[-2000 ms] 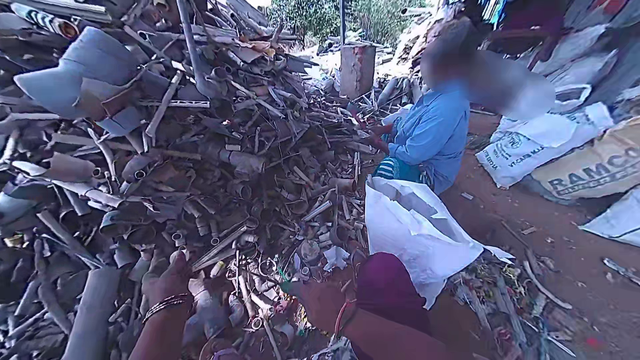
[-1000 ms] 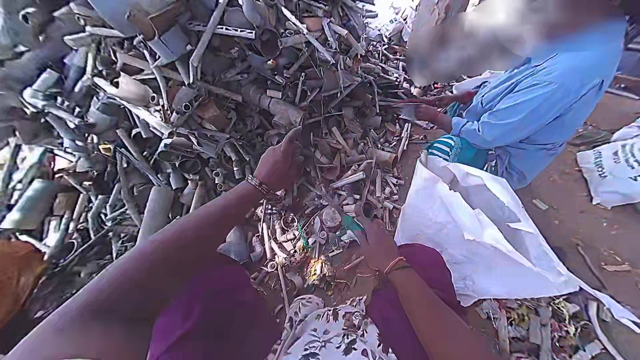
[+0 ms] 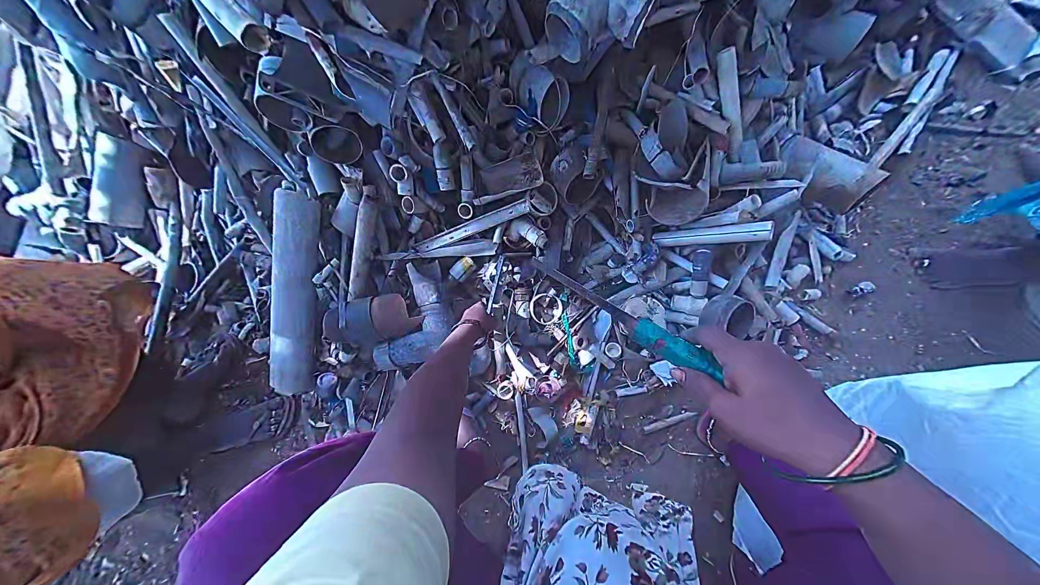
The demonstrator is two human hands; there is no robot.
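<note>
My right hand (image 3: 735,382) grips the green handle of a long metal tool (image 3: 666,345), whose thin dark shaft points up and left into the scrap. My left hand (image 3: 478,318) reaches into the heap of plastic pipe scraps (image 3: 504,175). It is closed around a thin piece that sticks up from the fingers; what kind of piece cannot be told. A pale ring (image 3: 546,308) and a green string (image 3: 569,333) lie between the tool and my left hand. Grey pipe fittings (image 3: 410,345) lie left of that hand.
A wide grey pipe (image 3: 294,288) stands at the left of the heap. Orange-brown material (image 3: 65,349) lies at the far left. A white sack (image 3: 951,439) lies to the right, beside my knee. Part of something blue (image 3: 1003,210) shows at the right edge.
The view has swung left, and the co-worker in the blue shirt is mostly out of it. My left hand no longer points up the heap; it is low among small scraps.
</note>
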